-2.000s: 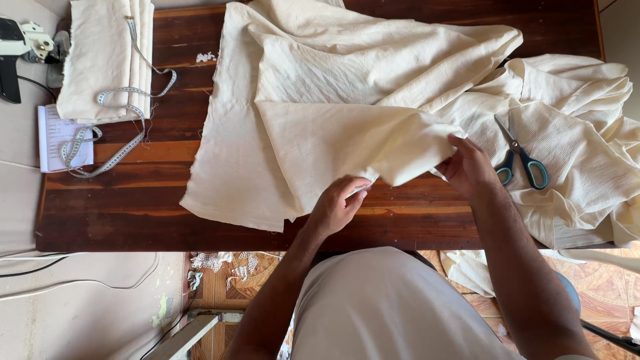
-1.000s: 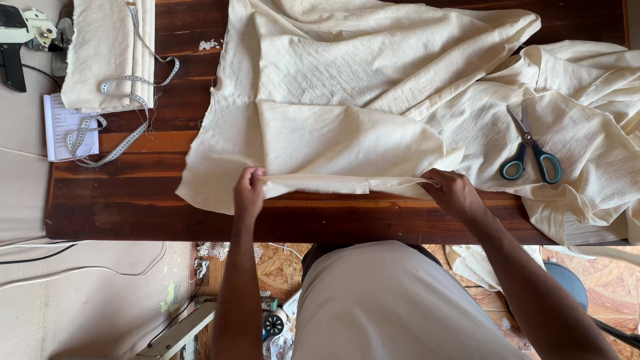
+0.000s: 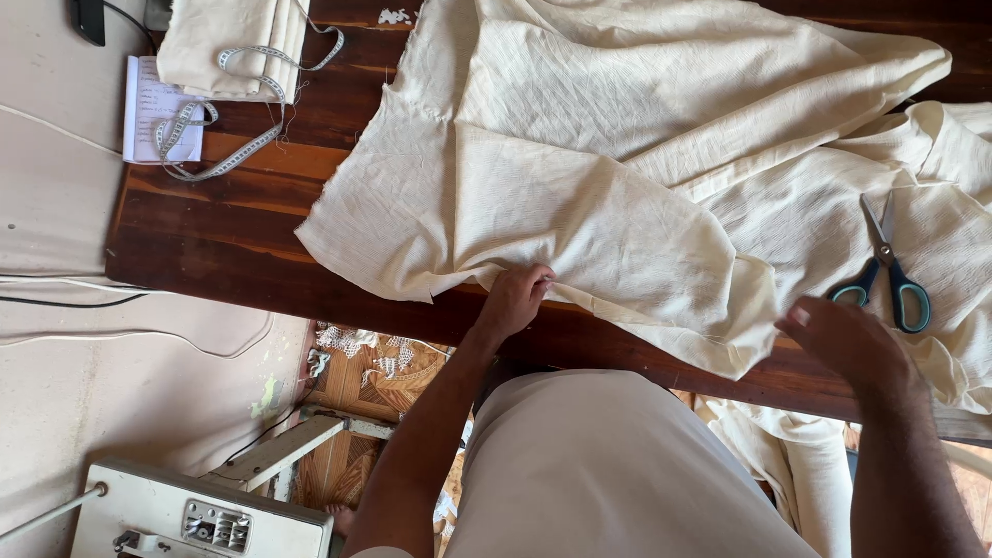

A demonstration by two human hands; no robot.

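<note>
Cream woven fabric point(image 3: 589, 194) lies spread and partly folded over the wooden table, its near edge hanging at the table's front. My left hand point(image 3: 521, 294) pinches that near edge between thumb and fingers. Just right of the fabric's near corner is my right hand point(image 3: 841, 337), slightly blurred, its fingers curled and no cloth visible in them. A pair of scissors point(image 3: 883, 260) with dark blue and teal handles rests, blades slightly apart, on more crumpled cream fabric point(image 3: 814, 186) beyond my right hand.
At the back left of the dark wooden table point(image 3: 201, 232), a measuring tape point(image 3: 240, 155) trails over folded cream cloth point(image 3: 225, 46) and a notepad point(image 3: 143, 116) bearing writing. A sewing machine table point(image 3: 209, 511) stands lower left. White scraps point(image 3: 395, 353) litter the floor.
My right hand has let go of the fabric edge and moved right, toward the scissors. My left hand has shifted right along the near edge. The view has moved closer.
</note>
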